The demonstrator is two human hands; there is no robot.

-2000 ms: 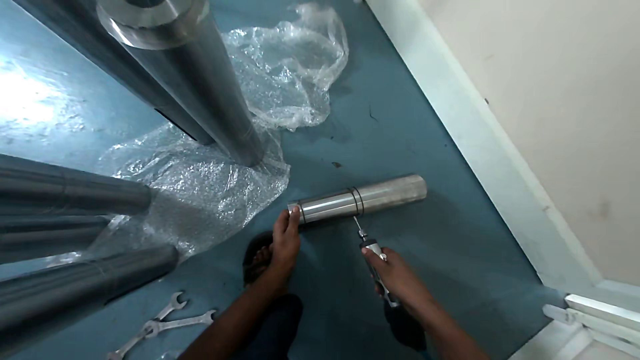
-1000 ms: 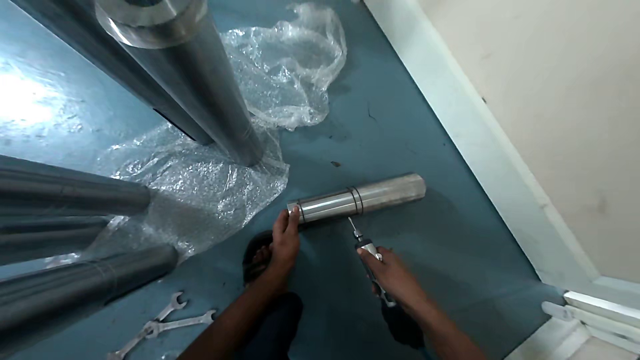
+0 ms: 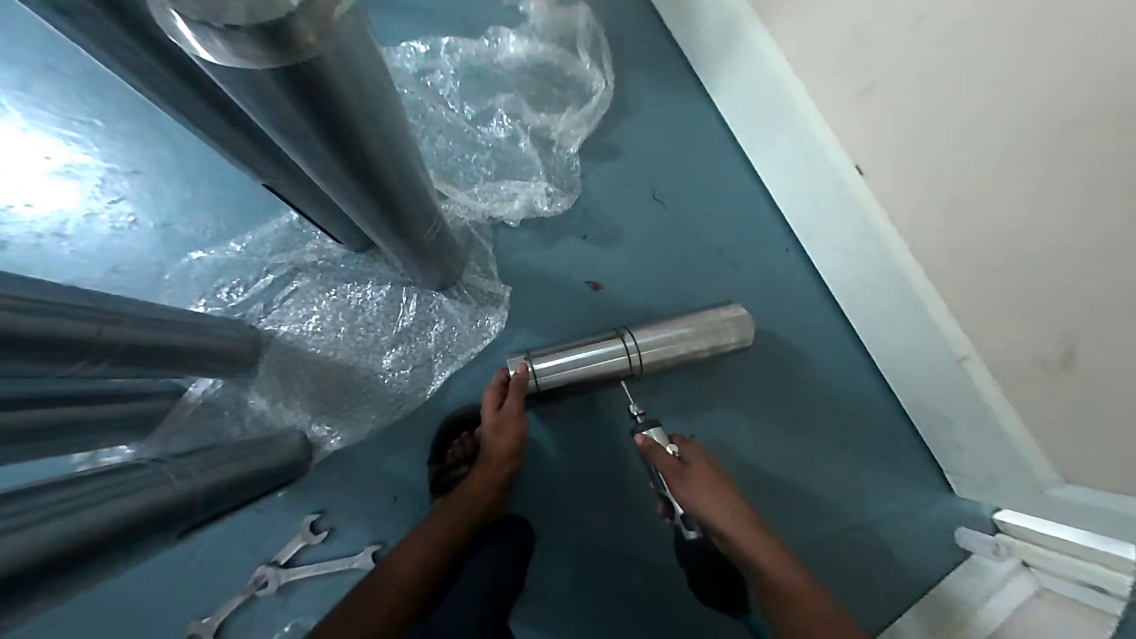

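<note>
A shiny metal cylinder with dark grooves around its middle lies aslant on the blue-green floor. My left hand rests on its left end, thumb on top; whether the fingers grip beneath cannot be seen. My right hand is closed around a slim handheld rotary tool or gun with a thin metal tip. That tip points at the cylinder's lower side near the grooves; whether it touches cannot be told. Part of the tool is hidden by my fingers.
Several large metal cylinders stand at the left, some on bubble wrap. Open-ended wrenches lie at the lower left. A white skirting and a wall run along the right. My sandalled foot is beside my left hand.
The tool's tip, at the cylinder's grooves two seconds ago, has shifted slightly left and down along its lower side. My left hand has stayed at the cylinder's left end.
</note>
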